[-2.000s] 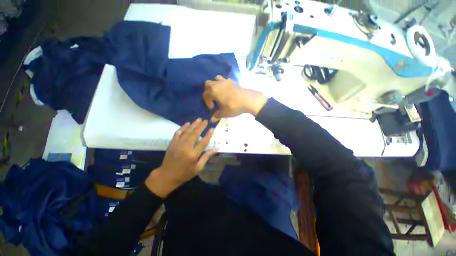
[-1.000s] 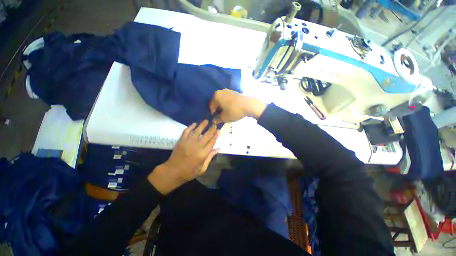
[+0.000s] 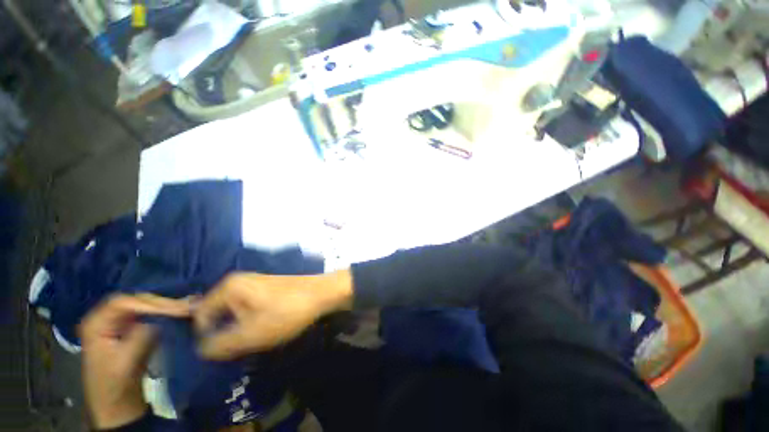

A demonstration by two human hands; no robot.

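Observation:
A navy fabric piece point(image 3: 190, 228) lies over the left end of the white sewing table and hangs off its edge. My left hand point(image 3: 122, 346) and my right hand point(image 3: 257, 312) are at its near edge, close together and blurred. The fingertips of both hands pinch the cloth edge between them. The white sewing machine point(image 3: 455, 63) with a blue stripe stands beyond and to the right of my hands. No cloth lies under its needle area.
Thread snips point(image 3: 449, 149) and black-handled scissors point(image 3: 430, 116) lie on the machine bed. An orange basket point(image 3: 687, 325) with navy pieces stands right of my lap. Navy cloth point(image 3: 662, 93) hangs past the machine's right end. White labels point(image 3: 239, 398) show on navy pieces below my hands.
The view has turned, so the table sits tilted. Both hands have moved left from the table's front edge, away from the machine, with the cloth edge. The orange basket has come into view.

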